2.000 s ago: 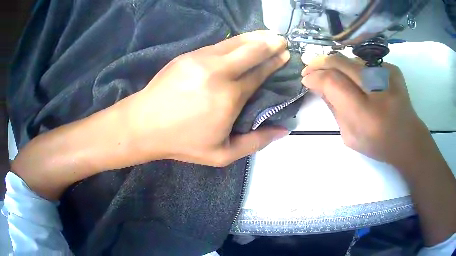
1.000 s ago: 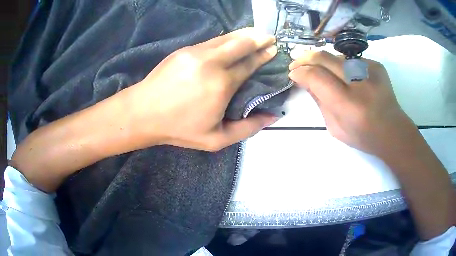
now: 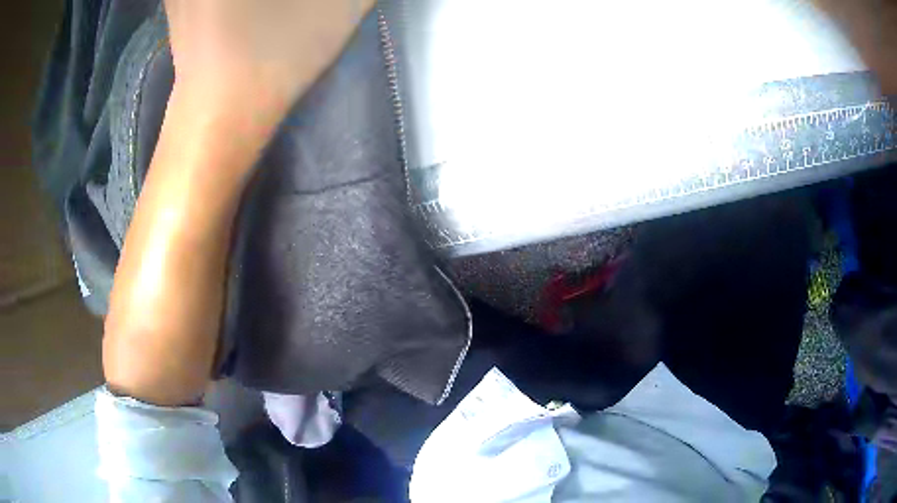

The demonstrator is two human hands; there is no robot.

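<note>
The dark grey garment [image 3: 325, 265] lies over the table's left side and hangs over its front edge towards the lap. The zipper [image 3: 396, 98] runs down the garment's right edge, and its lower end bends outward below the table edge. My left hand [image 3: 266, 34] is cut off by the top edge; only its blurred back and the forearm over the garment show, and its fingers are hidden. My right hand is out of view; a blurred bit of skin shows at the top right corner. The needle area is out of view.
The white table [image 3: 590, 108] has a ruler tape [image 3: 728, 167] along its front edge. Below are a red mark on dark cloth [image 3: 580, 290], my pale blue clothing [image 3: 610, 442], and a blue edge with dark items at the far right. A brown surface shows at the left.
The view has tipped down and towards the lap, so the machine head and needle have left the picture. The left hand is now mostly cut off and the right hand has left view.
</note>
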